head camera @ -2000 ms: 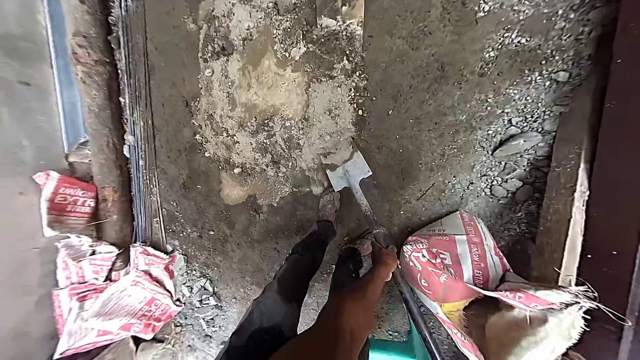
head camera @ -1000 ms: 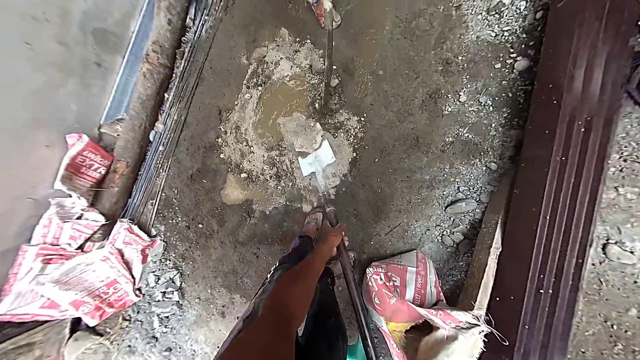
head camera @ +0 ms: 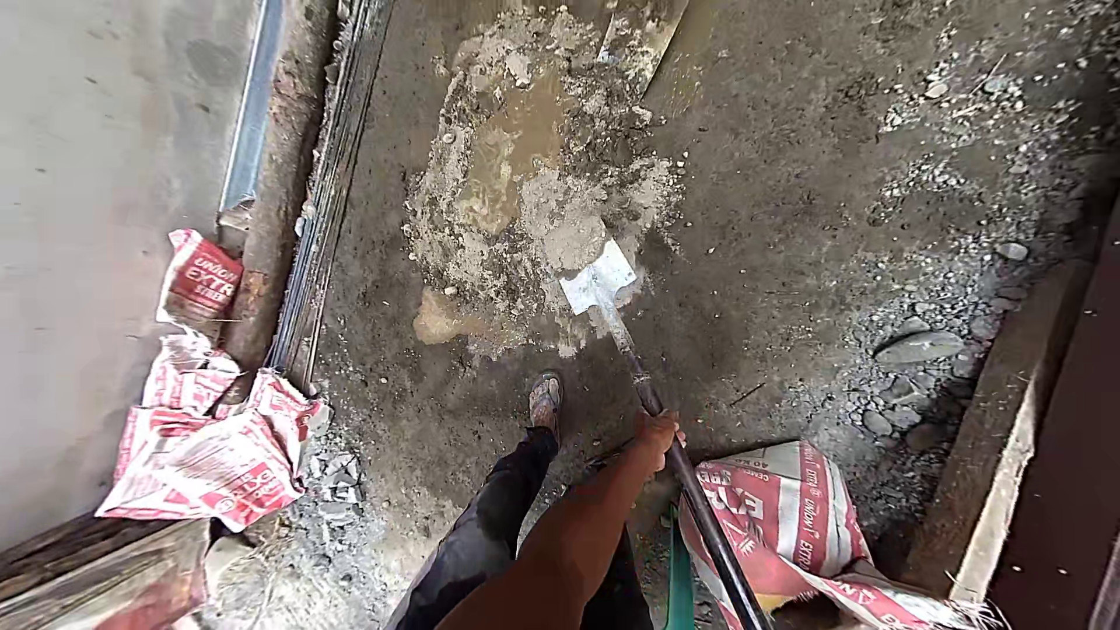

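My left hand [head camera: 658,437] is closed around the dark shaft of a shovel [head camera: 646,385], partway along it. The shovel's pale metal blade [head camera: 602,276] rests at the lower right edge of a heap of grey-brown mix [head camera: 560,219], with some of the mix at its tip. Murky water [head camera: 525,131] lies in the hollow of the heap. The shaft runs down past the bottom edge of the view; my right hand is not in view. A second flat blade [head camera: 647,39] shows at the top of the heap, its handle out of sight.
A red and white cement bag [head camera: 779,507] stands right of my legs, beside a green object [head camera: 679,569]. Crumpled cement bags [head camera: 219,464] lie at left near a log [head camera: 284,166] and long thin rods [head camera: 337,192]. Stones [head camera: 919,347] and a timber [head camera: 989,464] are at right.
The shovel's blade stays at the heap's lower right, my left hand on its shaft. At the top, the other person's foot and upright shaft seen a second ago are out of view. The view has shifted.
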